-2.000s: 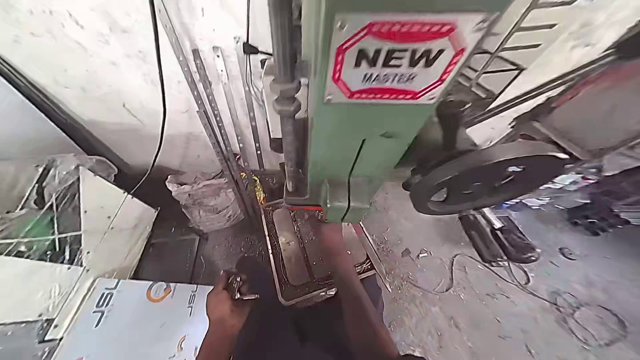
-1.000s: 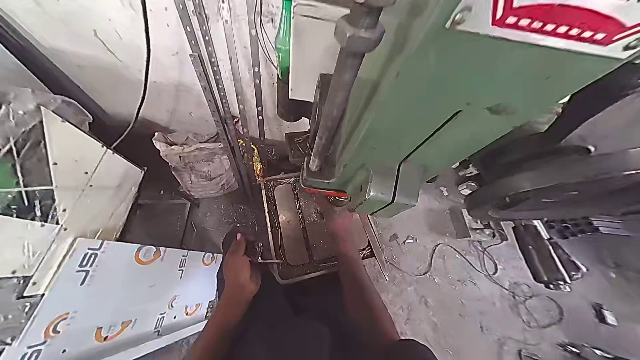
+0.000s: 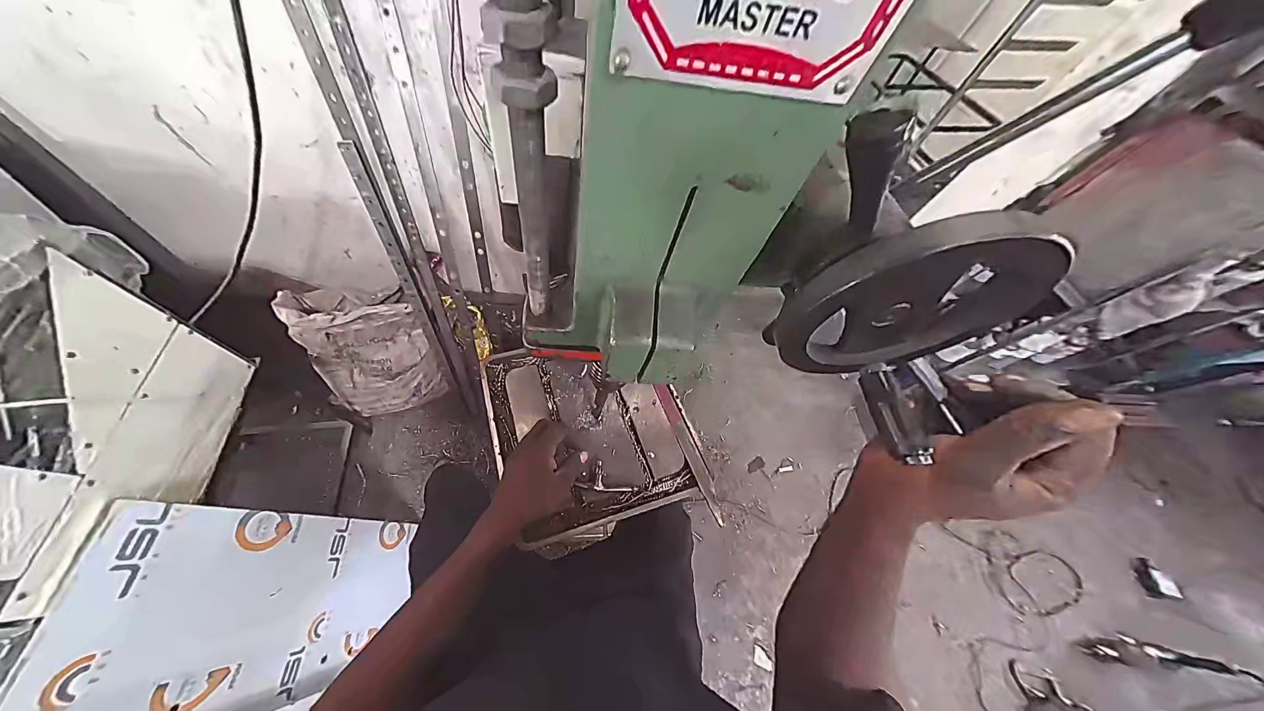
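Observation:
A green machine column [image 3: 691,217] with a red-bordered sign stands in front of me. Below it lies a metal machine table [image 3: 642,434], its grooves full of metal chips. Over the table's left front part is my left hand [image 3: 541,474], fingers curled near a small metal piece [image 3: 604,484]; whether it grips the piece is unclear. My right hand [image 3: 1027,459] is out to the right, below the black handwheel [image 3: 918,296], with its fingers bent and partly hidden. A drill bit or similar tool [image 3: 599,380] points down at the table from the column.
A patterned sheet panel [image 3: 257,602] is at my lower left. A crumpled sack [image 3: 365,351] sits by perforated metal strips [image 3: 370,148] along the wall. Cable [image 3: 1047,583] and scattered metal parts lie on the floor at right. White panels [image 3: 148,385] stand at left.
My right hand has moved from the machine table out to the right, below the handwheel. My left hand has moved right, onto the table's front left. The view has swung.

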